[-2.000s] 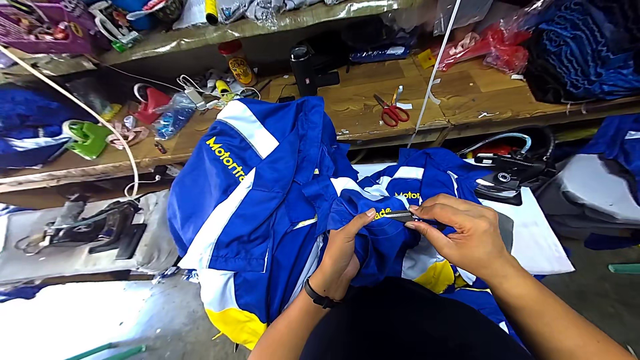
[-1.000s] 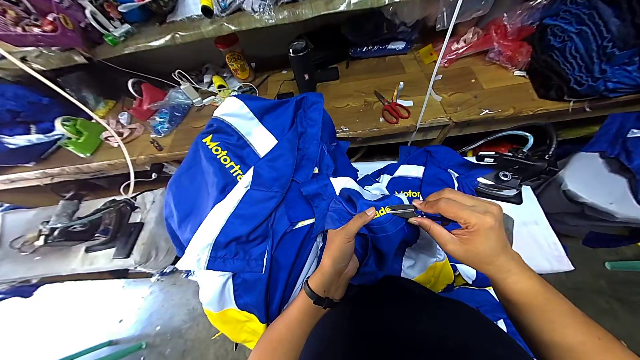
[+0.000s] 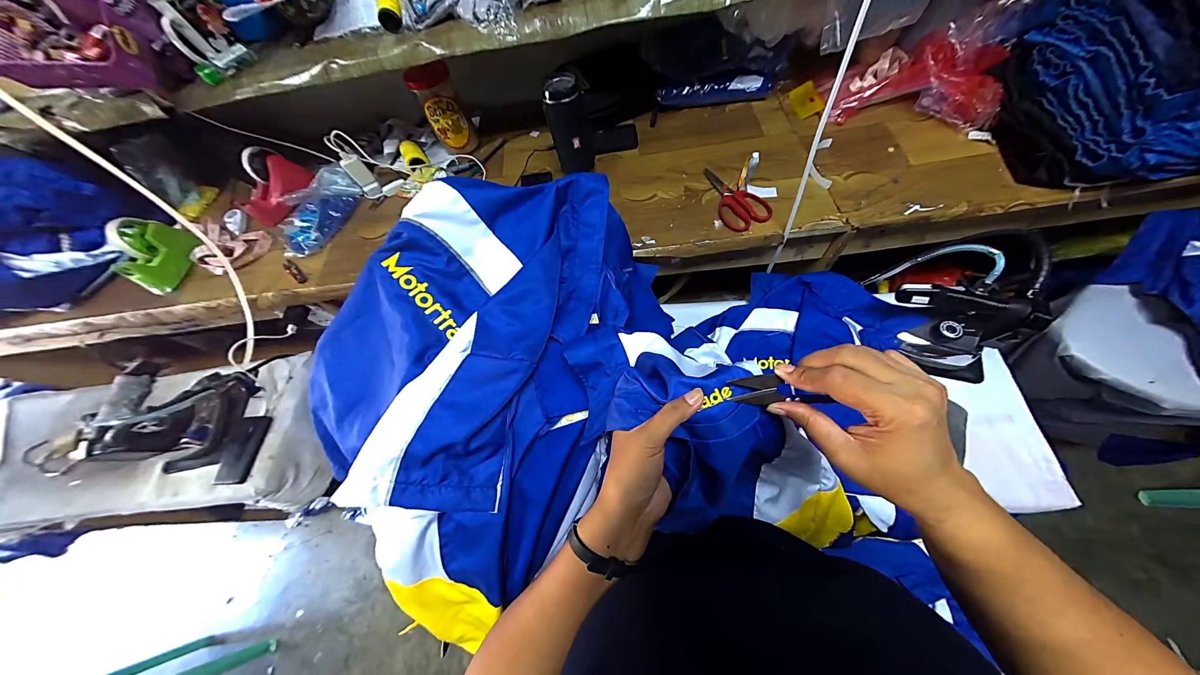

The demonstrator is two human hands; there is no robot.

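Observation:
My left hand (image 3: 642, 473), with a black band at the wrist, pinches the blue cloth of a garment (image 3: 712, 441) beside yellow embroidered lettering. Between the thumb and fingers of my right hand (image 3: 867, 417) are small dark thread snips (image 3: 764, 390), whose blades point left and lie at the lettering. The blades look slightly apart. A large blue, white and yellow jacket (image 3: 441, 366), also with yellow lettering, is heaped to the left of my hands. More of the blue and white cloth is bunched behind my right hand.
An iron (image 3: 975, 323) rests at the right on a white board (image 3: 1022, 441); another iron (image 3: 187, 422) lies on a padded board at the left. Red-handled scissors (image 3: 741, 202), a black flask (image 3: 567, 122) and a jar (image 3: 441, 108) are on the wooden shelf behind. A white cord hangs at the left.
The snips' blades, close together one second ago, now look parted. My hands have stayed in nearly the same place on the garment.

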